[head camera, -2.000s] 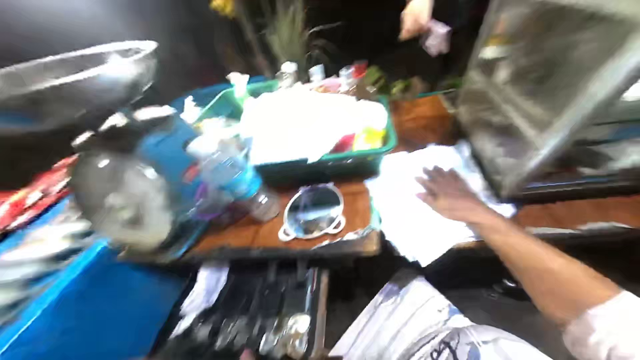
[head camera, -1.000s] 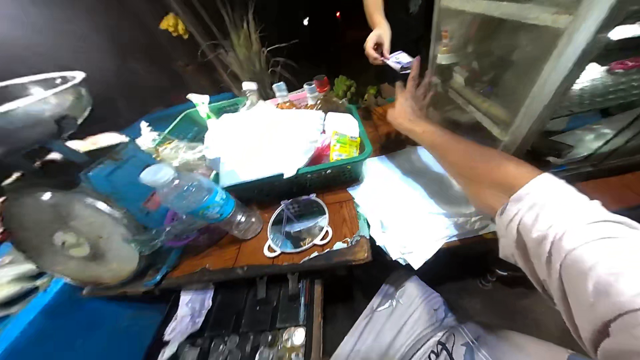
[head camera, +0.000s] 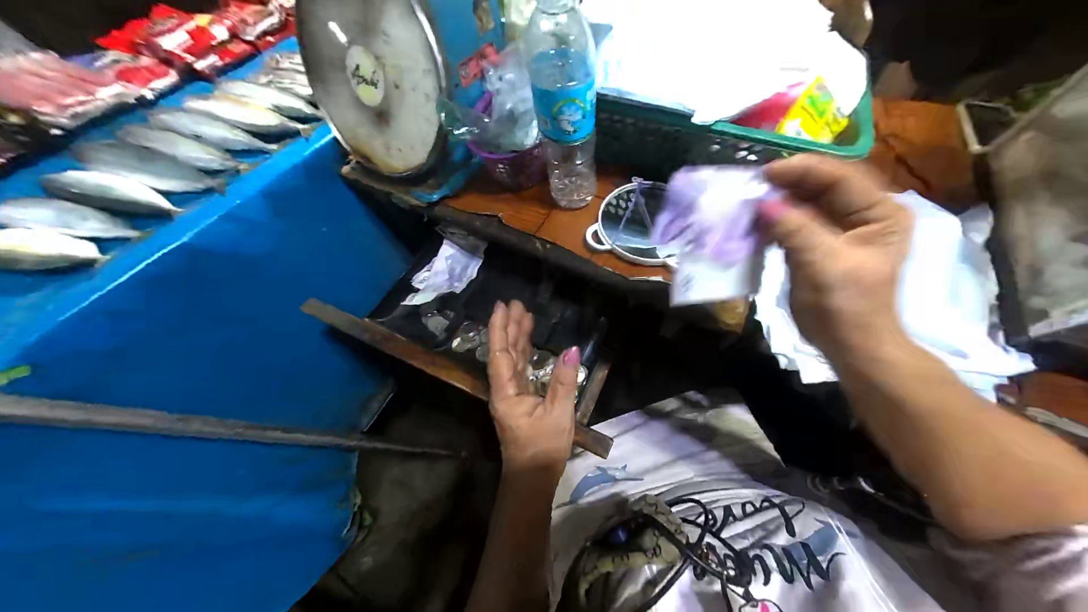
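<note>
My right hand (head camera: 841, 229) pinches a purple banknote (head camera: 714, 221) between thumb and fingers, above the wooden counter's front edge. My left hand (head camera: 531, 391) is held with its fingers apart and nothing in it, over the front of an open drawer (head camera: 408, 353). Coins (head camera: 466, 337) lie in the drawer's dark compartments, with a crumpled banknote (head camera: 446, 270) at its back left. A round white-rimmed mirror (head camera: 625, 221) lies on the counter, partly hidden by the held note. White plastic bags or sheets (head camera: 935, 280) lie behind my right hand.
A weighing scale (head camera: 374, 76), a plastic bottle (head camera: 565, 110) and a purple basket (head camera: 514, 166) stand on the counter (head camera: 552, 225). Behind them sits a green basket (head camera: 860, 127) with white bags. Fish (head camera: 149, 166) lie on the blue surface at left, and a stick (head camera: 195, 425) crosses below.
My right hand, earlier stretched toward another person's hand holding a note, has come back and holds a banknote. My left hand has come into view over the drawer. The view has swung left and down.
</note>
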